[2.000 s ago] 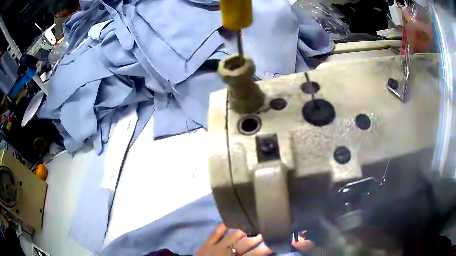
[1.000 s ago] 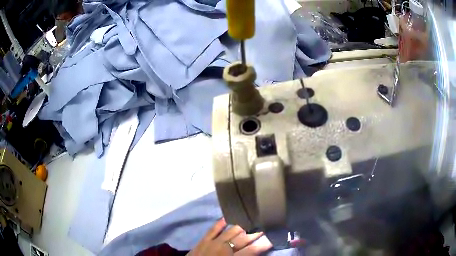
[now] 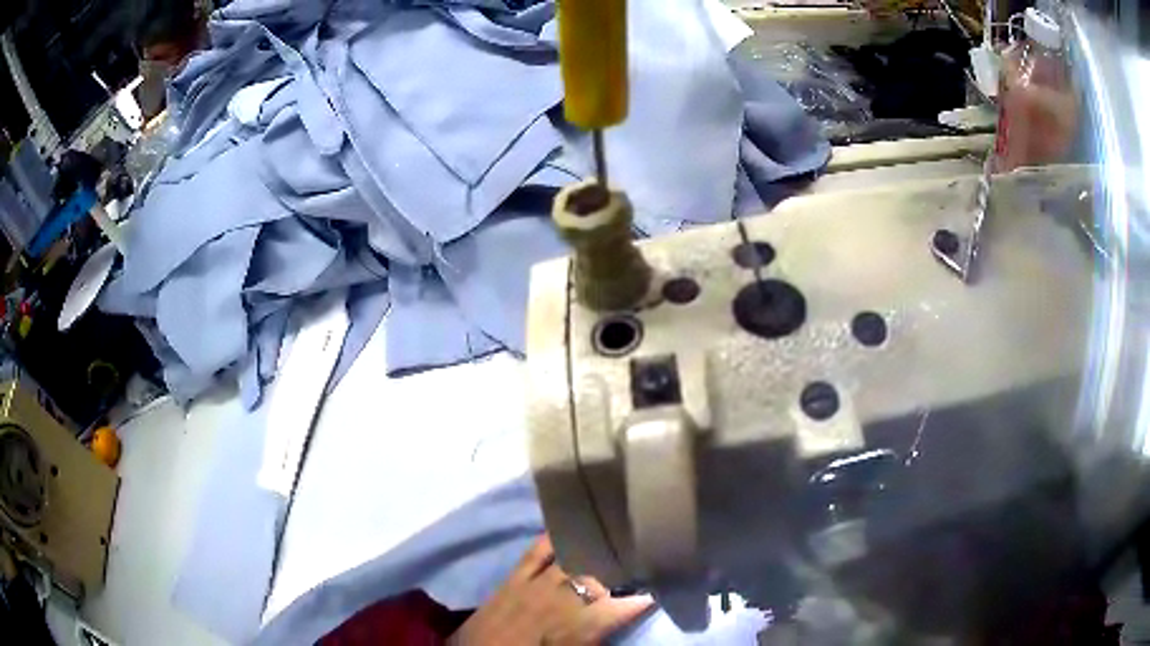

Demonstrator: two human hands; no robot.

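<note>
Light blue fabric (image 3: 416,558) lies along the front of the table and runs under the cream sewing machine head (image 3: 706,366). My left hand (image 3: 542,610), with a ring on one finger, rests at the cloth just left of the machine head, cut off by the bottom edge. Its fingertips reach beneath the head, so I cannot tell if they grip. My right hand is not visible; the lower right is dark and blurred. The needle area is mostly hidden behind the head, with a bright spot below it.
A heap of blue cut pieces (image 3: 429,139) lies behind the machine. A white strip (image 3: 303,391) lies on a blue strip at left. A yellow-handled tool (image 3: 593,63) stands above the brass-coloured post (image 3: 608,259). A cream unit (image 3: 57,492) is at far left, a bottle (image 3: 1034,95) at back right.
The view has shifted slightly. My left hand has moved a little left and is turned more sideways. The pinkish fingertips seen right of the needle area two seconds ago no longer show.
</note>
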